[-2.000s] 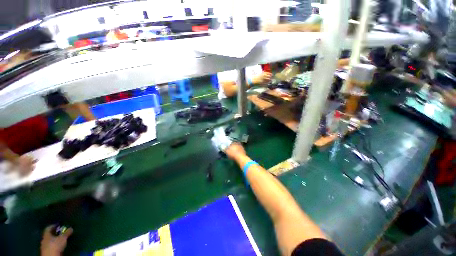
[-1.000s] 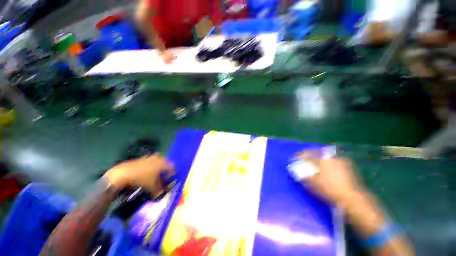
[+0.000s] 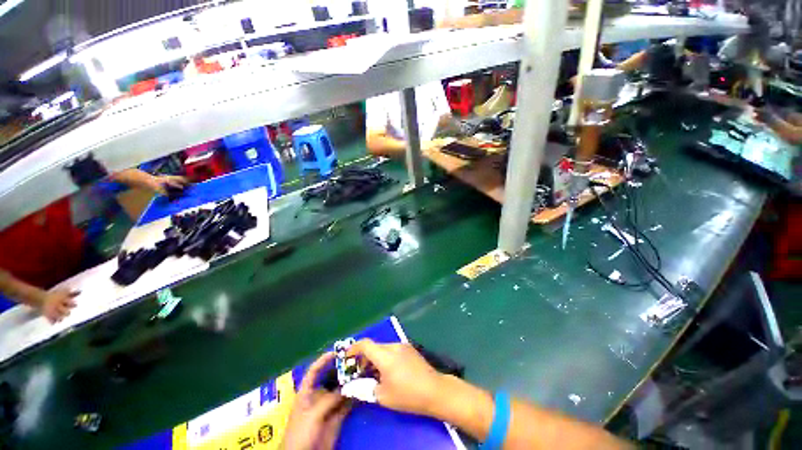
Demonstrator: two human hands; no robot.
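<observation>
A small circuit board (image 3: 346, 359) with pale and dark parts is held in the fingertips above the blue-and-yellow carton sheet (image 3: 385, 432). My right hand (image 3: 400, 376), with a blue wristband, grips the board from the right. A white piece (image 3: 360, 389) shows under its fingers. My left hand (image 3: 315, 406) is close against the board's left side, its fingers around a dark part (image 3: 331, 373) that is mostly hidden. Whether the dark part and the board are joined cannot be told.
A black heap (image 3: 198, 235) lies on a white board across the green line (image 3: 290, 303). Loose parts (image 3: 387, 230) lie beyond the carton. A metal post (image 3: 528, 132) stands right of centre. Black leads (image 3: 637, 246) lie at right. Workers' hands (image 3: 60, 304) show opposite.
My hands were apart over the left and right of the carton; they are now together at its middle with the board between them. The view has turned to the right.
</observation>
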